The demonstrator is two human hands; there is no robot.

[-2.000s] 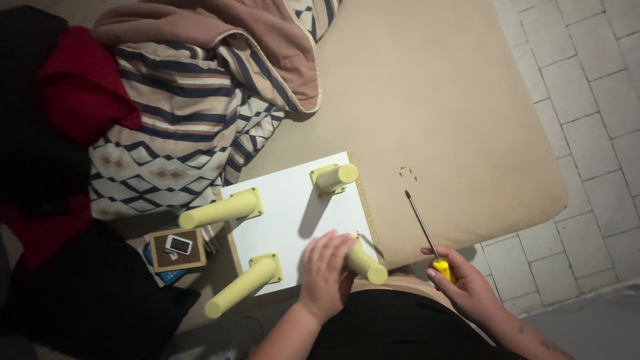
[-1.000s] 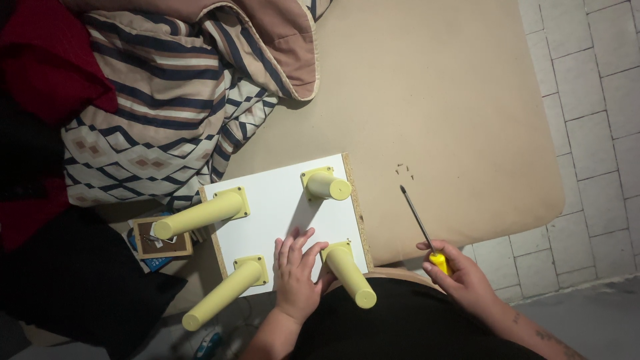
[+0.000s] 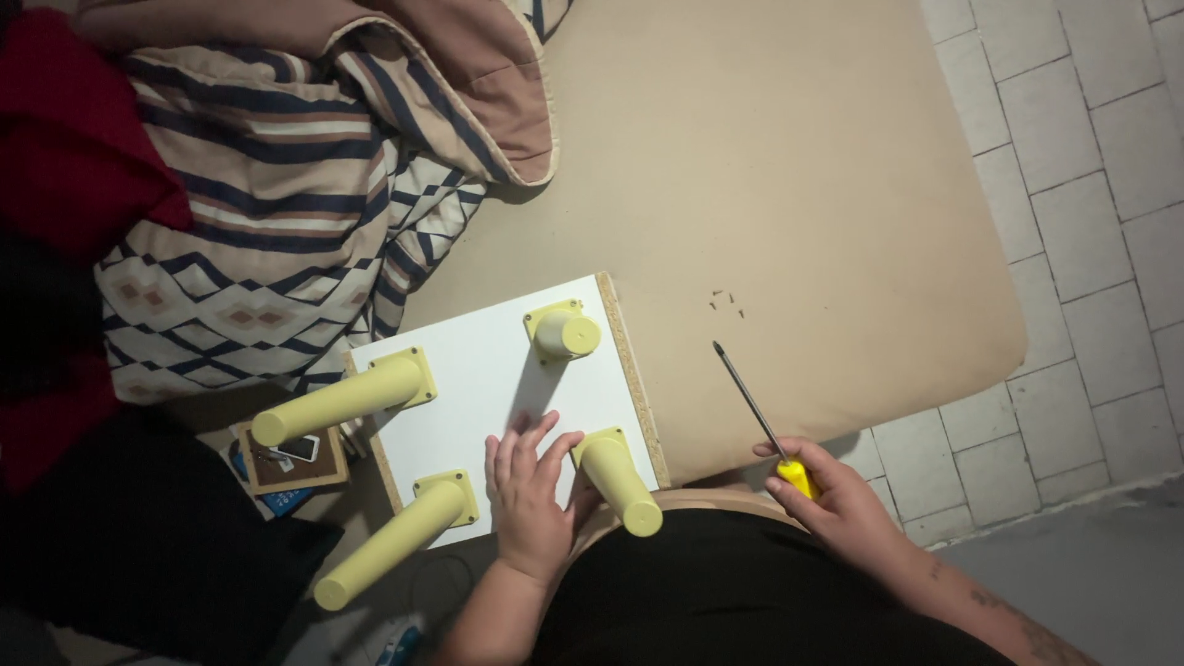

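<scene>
A white particleboard panel [image 3: 462, 361] lies at the mattress edge with several yellow legs standing up from it on square screwed plates. My left hand [image 3: 532, 499] rests on the panel with fingers spread, its forefinger at the plate of the near right leg [image 3: 622, 486]. The far right leg [image 3: 566, 335] and far left leg [image 3: 347, 398] lie beyond it; the near left leg [image 3: 398, 541] is on its other side. My right hand [image 3: 823, 490] holds a screwdriver [image 3: 754, 407] by its yellow handle, the tip pointing away from me, near several small screws [image 3: 729, 303] on the mattress.
The beige mattress [image 3: 786, 166] reaches to a tiled floor [image 3: 1073, 185] at the right. A patterned blanket [image 3: 268, 185] is heaped at the upper left, beside red cloth [image 3: 74, 139]. A small wooden tray [image 3: 296, 476] with a phone-like object sits left of the panel.
My left hand has moved left, from the near right leg onto the panel beside it. The screwdriver stays in my right hand.
</scene>
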